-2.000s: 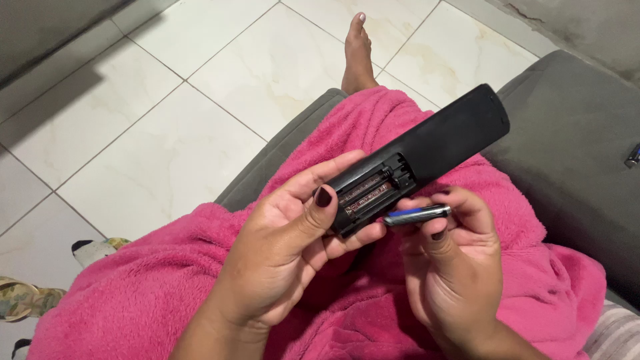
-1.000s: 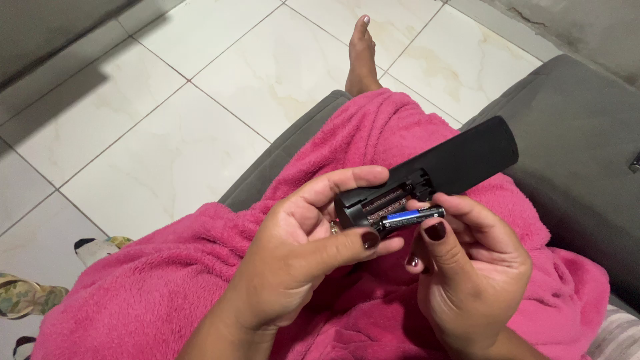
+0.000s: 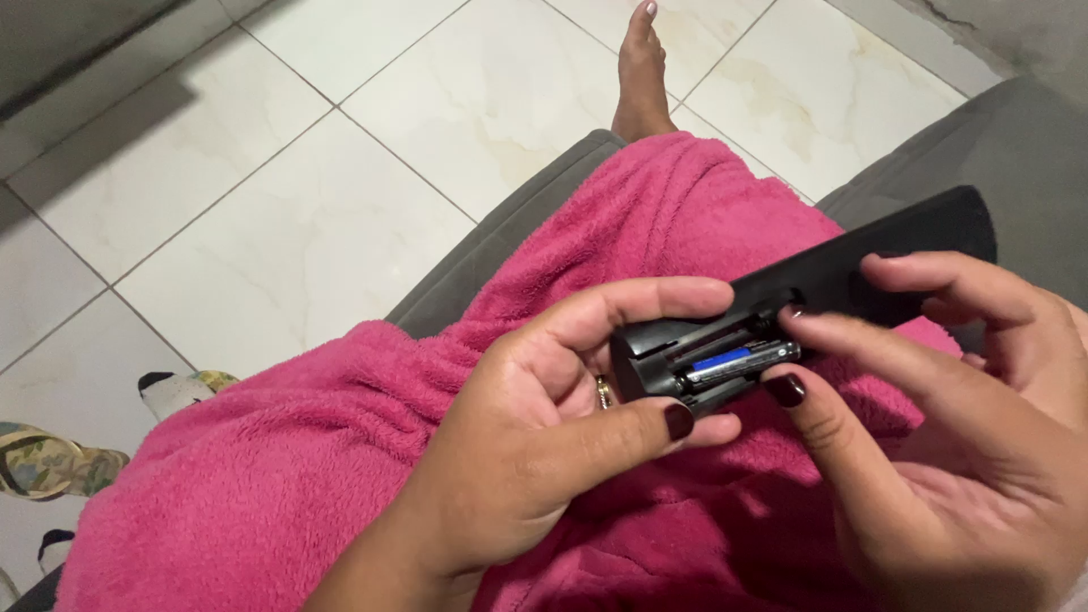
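Note:
My left hand (image 3: 552, 425) grips the lower end of a black remote control (image 3: 884, 246), whose open battery compartment faces up. A blue and dark battery (image 3: 735, 364) lies along the near side of the compartment, its right end slightly raised. The thumb and index finger of my right hand (image 3: 960, 425) are at that right end; whether they grip it is hard to tell. The other slot shows beyond the battery, partly shaded, and no battery can be made out there. A ring shows on my left hand.
A pink fleece blanket (image 3: 280, 450) covers the lap on a grey sofa (image 3: 510, 221). A bare foot (image 3: 642, 76) rests on the tiled floor (image 3: 408, 127). Patterned sandals (image 3: 64, 463) lie on the floor at lower left.
The battery has gone from between my right fingers above the remote down into the compartment. My right hand has shifted, with its fingers now spread over the remote.

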